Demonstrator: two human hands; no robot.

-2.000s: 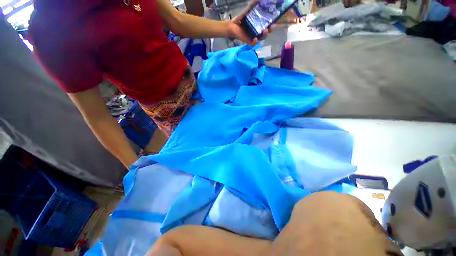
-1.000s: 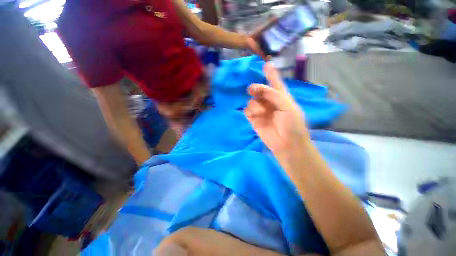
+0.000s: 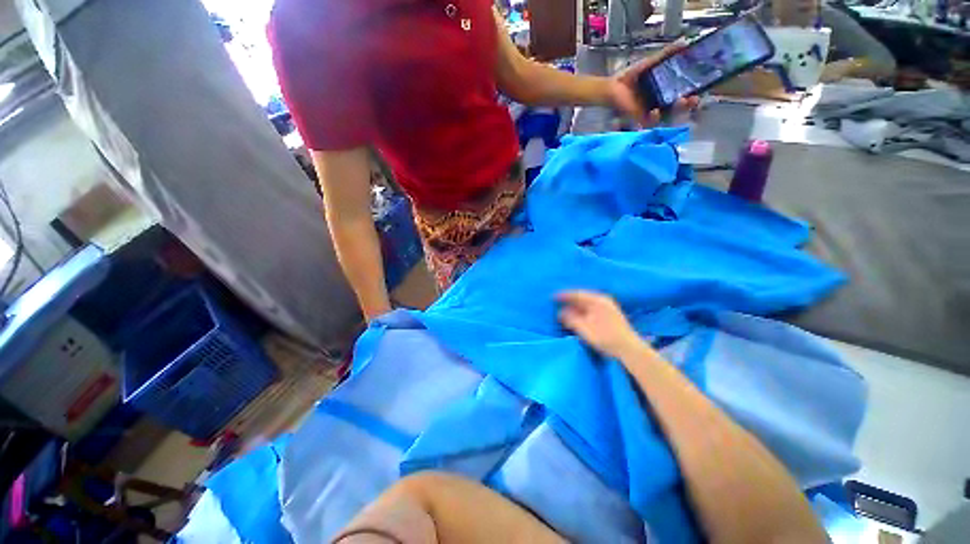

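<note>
A large bright blue garment lies spread from the lower left to the back of the table, with paler greyish-blue panels and darker bands. My right hand is over its middle, slightly blurred, fingers partly curled and one pointing left. It holds nothing that I can see; whether it touches the cloth is unclear. Part of my other arm shows bent at the bottom edge, but my left hand is out of the picture.
A person in red stands at the left, holding up a smartphone. A purple thread cone stands on the grey-covered surface. Blue crate at left. White table at right, with a dark-rimmed slot.
The view has swung left, and the machine head has left the picture. My right hand came up pointing towards the phone, then lowered over the cloth. The person still holds the phone.
</note>
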